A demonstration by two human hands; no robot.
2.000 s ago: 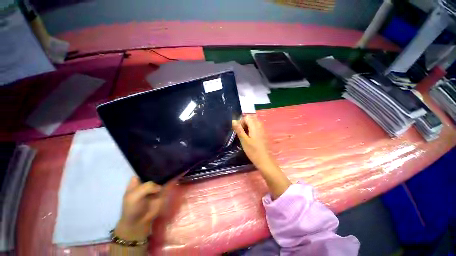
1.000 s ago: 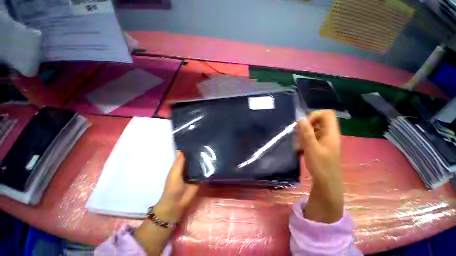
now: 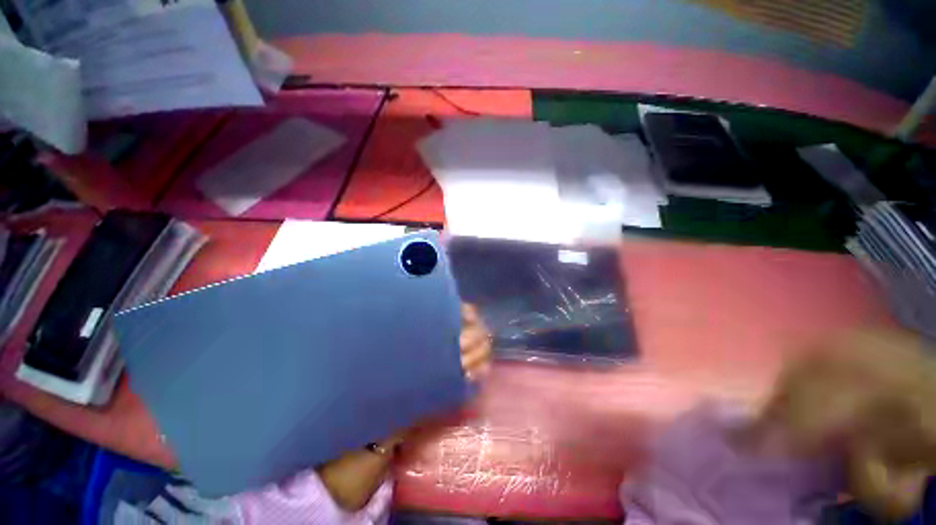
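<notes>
A tablet is tilted up at the left centre with its blue-grey back and round dark camera ring facing me. My left hand holds it; a few fingers show at its right edge and the rest is hidden behind it. My right hand is a blur at the lower right, away from the tablets, and its fingers cannot be made out. A black tablet stack with shiny film reflections and a small label lies at the centre. A white sheet pile is mostly hidden behind the held tablet.
An interleaved stack stands at the left and another at the far right. Loose white sheets lie at the back centre. A single tablet lies on a white sheet on the green mat. A blue bin shows at the lower left.
The tablet in my left hand has moved left and now shows its back instead of the black face. My right hand has let go and moved to the lower right. The central stack is uncovered.
</notes>
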